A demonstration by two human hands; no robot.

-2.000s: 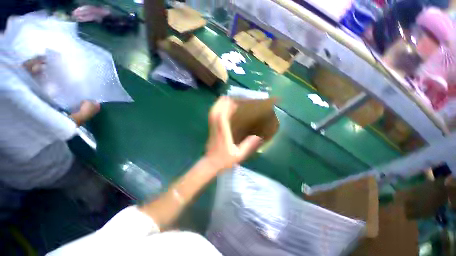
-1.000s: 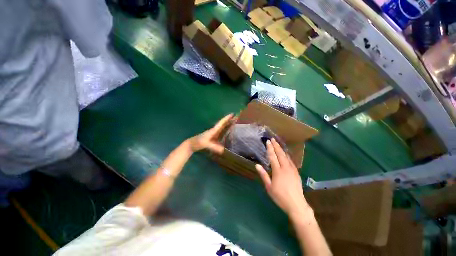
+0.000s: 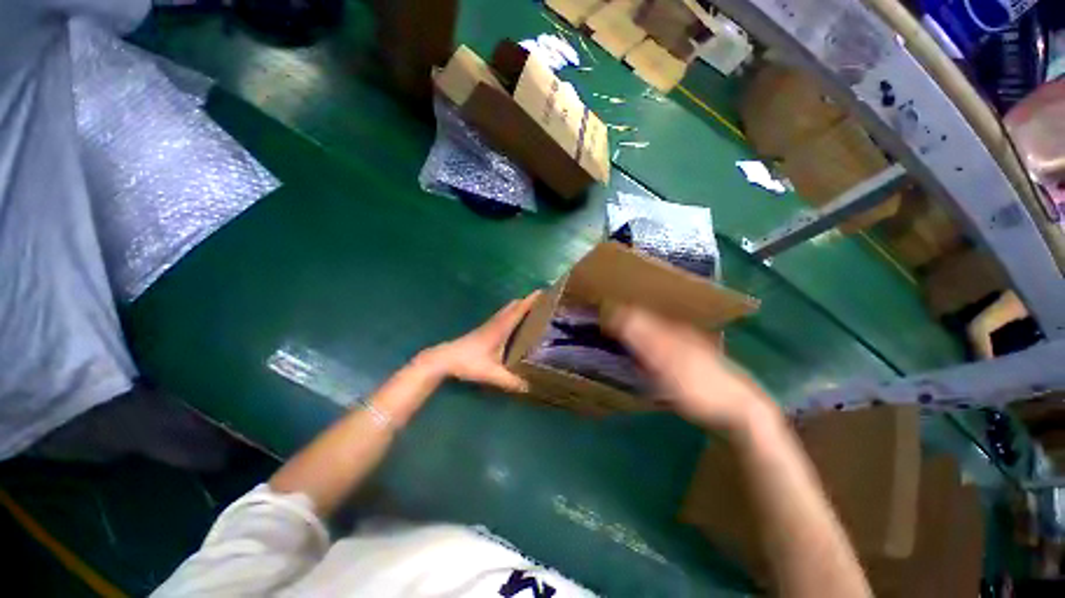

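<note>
An open brown carton (image 3: 584,391) stands on the green bench in front of me, its flap raised at the far side. A dark bagged fan (image 3: 584,339) sits down inside it, partly hidden by my right hand. My left hand (image 3: 479,354) holds the carton's left side, thumb on the near side, fingers behind. My right hand (image 3: 689,374), blurred, reaches over the carton's mouth, its fingertips at the raised flap and over the bag. Whether it grips anything is unclear.
Behind the carton lies a filled bubble bag (image 3: 672,234). Another bag (image 3: 477,164) lies beside a tipped carton (image 3: 531,123). Empty bubble bags (image 3: 164,158) lie left, by a person in grey (image 3: 47,257). A white shelf frame (image 3: 870,82) and brown cartons (image 3: 841,479) are at right.
The bagged fan has gone deeper into the carton. My right hand has moved from the bag's right side toward the raised flap. The person at left has moved left, uncovering more of the empty bags.
</note>
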